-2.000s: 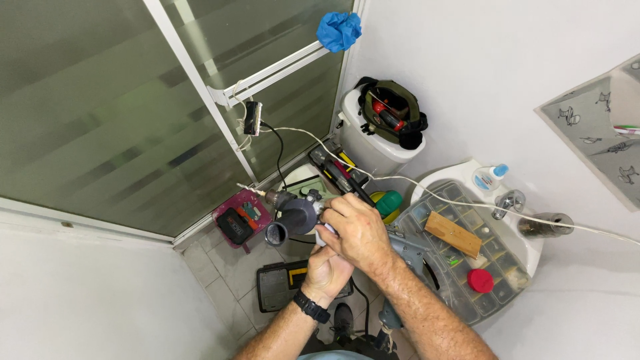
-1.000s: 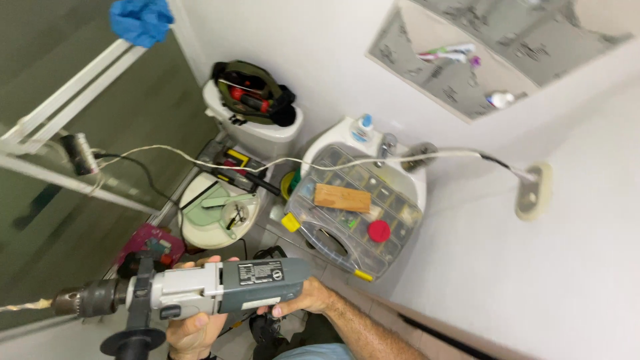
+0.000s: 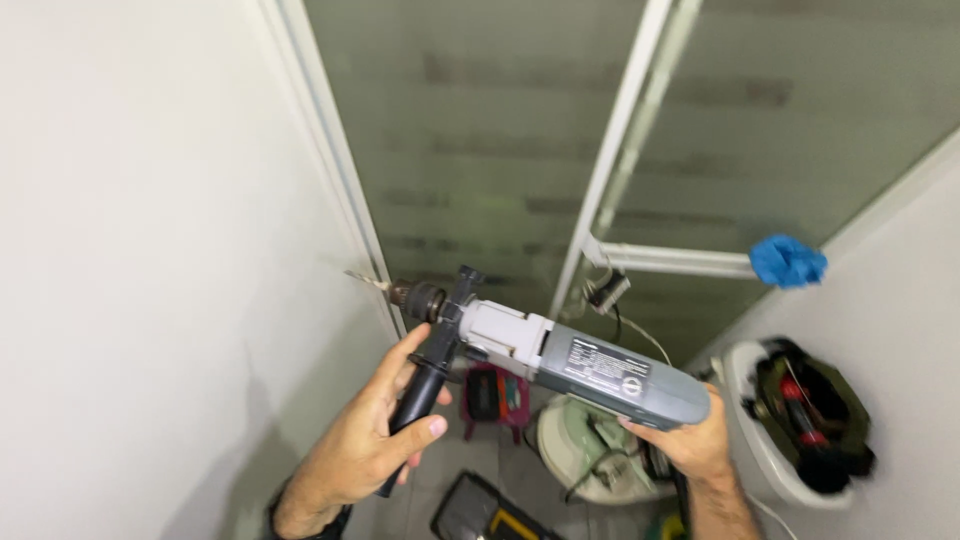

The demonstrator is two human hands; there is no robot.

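Observation:
A grey corded power drill (image 3: 592,367) spans the middle of the view, tilted, its chuck (image 3: 417,301) to the left and a drill bit (image 3: 366,280) pointing at the white wall. Whether the bit touches the wall cannot be told. My left hand (image 3: 375,435) is around the black side handle (image 3: 417,401), thumb and fingers partly spread. At the rear end, my right hand (image 3: 694,439) holds the drill; its trigger and grip are hidden behind the body.
Left is a white wall (image 3: 165,225); a framed glass shower screen (image 3: 480,150) stands behind. A blue crumpled item (image 3: 787,261) hangs on its rail, near a power connector (image 3: 609,291). At right, a tool bag (image 3: 825,412) rests on the toilet tank (image 3: 750,390). Toolboxes (image 3: 465,510) are on the floor.
The view has swung left, from the sink side to the wall and shower screen. My left hand has come onto the side handle, which stood free of it one second ago.

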